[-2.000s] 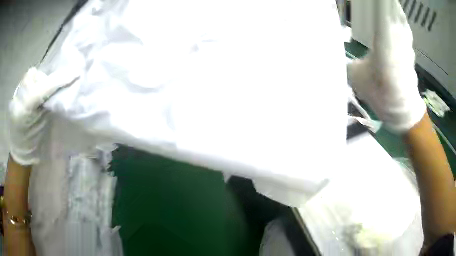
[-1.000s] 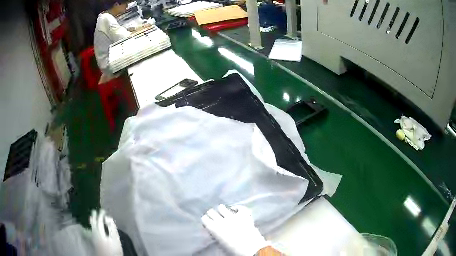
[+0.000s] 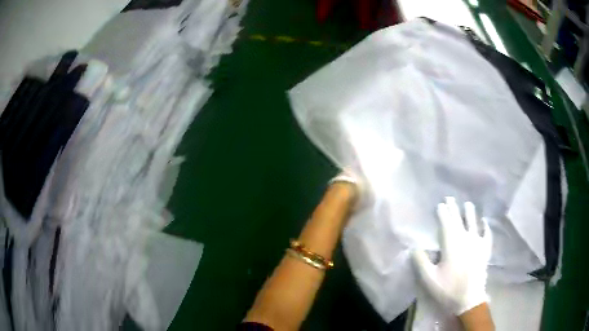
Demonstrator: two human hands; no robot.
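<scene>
A large white sheet (image 3: 445, 129) covers most of a black tray (image 3: 553, 213), whose dark edge shows along the sheet's right side. The sheet's left part hangs past the table side. My right hand (image 3: 457, 262), in a white glove, lies palm down on the sheet's near part with fingers spread. My left hand (image 3: 349, 180) is at the sheet's left edge. Only a bit of its white glove shows and its fingers are hidden, so its grip cannot be told.
A tall pile of white sheets (image 3: 123, 168) stands at the left, with a dark tray (image 3: 39, 129) among them. Green floor (image 3: 245, 149) lies between pile and table. A red stool (image 3: 361, 10) is at the top. White table surface (image 3: 510, 307) shows near my right wrist.
The view has turned left and down towards the pile. My left hand has moved from beside the table to the sheet's left edge. My right hand remains on the sheet.
</scene>
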